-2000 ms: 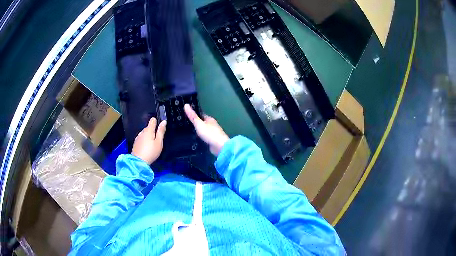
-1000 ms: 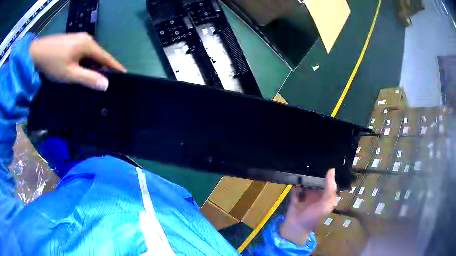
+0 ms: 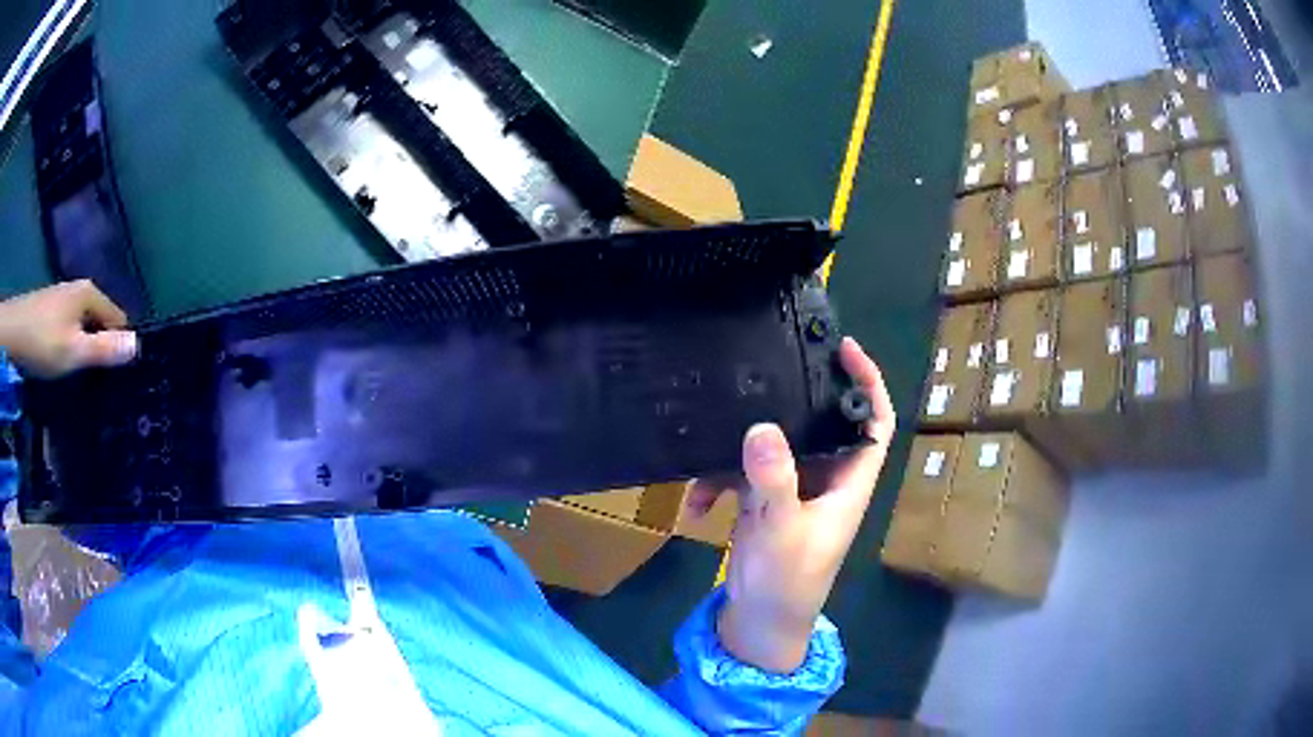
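Note:
A long black plastic housing [image 3: 475, 389] is held across the front of my body, its ribbed inner side with bosses and grille holes facing up. My left hand [image 3: 65, 328] grips its left end at the far edge. My right hand [image 3: 806, 504] holds its right end, thumb on the inner face and fingers around the end. Two housings with silvery inner areas [image 3: 418, 137] lie side by side on the green bench [image 3: 187, 159] beyond it. Another black housing [image 3: 79, 180] lies at the bench's left.
Stacked labelled cartons [image 3: 1094, 259] stand on the floor at the right, past a yellow line [image 3: 861, 123]. An open carton [image 3: 598, 540] is beside the bench, partly hidden by the held housing. Clear plastic wrap [image 3: 58, 576] shows at the lower left.
The housing came up off the bench into both hands, first with its smooth side showing, and is now turned to show its inner side. The view has swung right.

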